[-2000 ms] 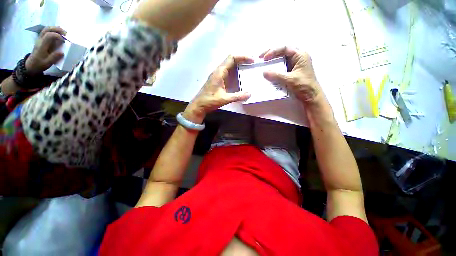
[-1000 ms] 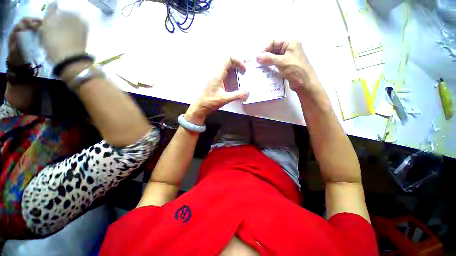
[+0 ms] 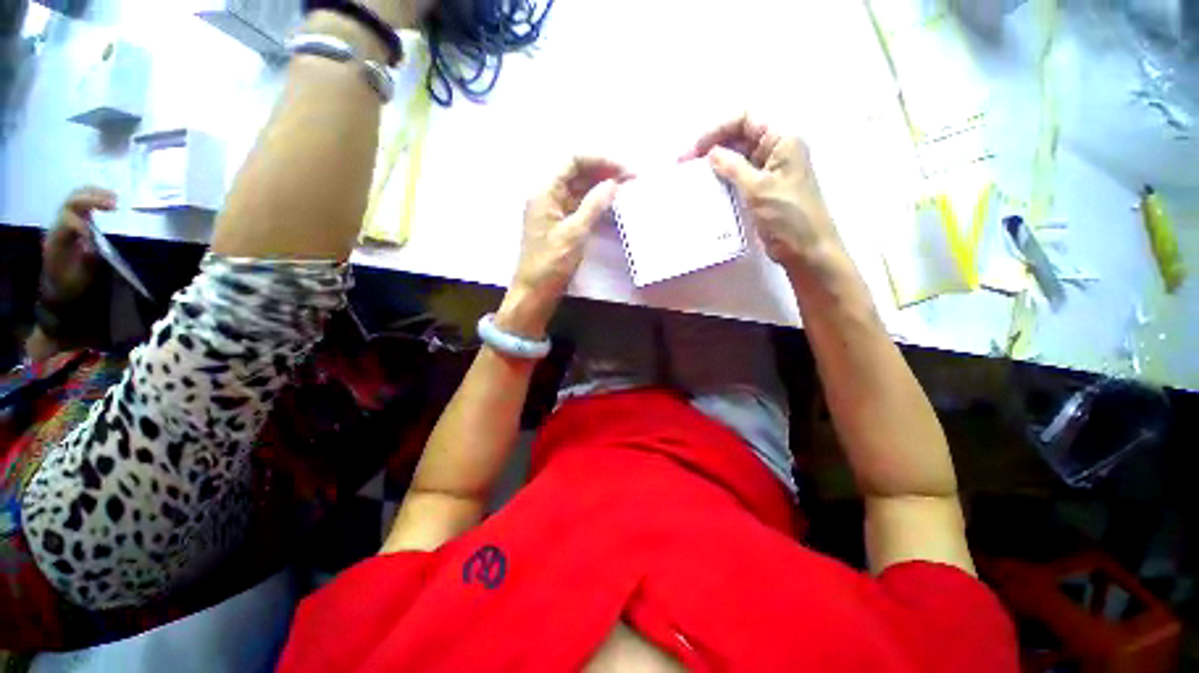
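A small white box (image 3: 679,226) is at the table's near edge in front of me, turned slightly, with small dark marks near its right edge. Its upper face looks closed. My left hand (image 3: 568,217) grips its upper left corner between thumb and fingers. My right hand (image 3: 769,184) grips its upper right corner, with the thumb on top. The far edge of the box is partly hidden by my fingers, and the glare hides its details.
A neighbour's arm (image 3: 292,158) reaches over the table at left toward black cables (image 3: 480,46). White boxes (image 3: 179,171) stand at far left. Yellow-edged card (image 3: 957,243), a grey knife (image 3: 1034,260) and a yellow knife (image 3: 1160,239) lie at right.
The box has turned slightly, and its upper face now looks plain and flat. My left fingers have moved up to its far corner. The neighbour's arm has swung toward the cables.
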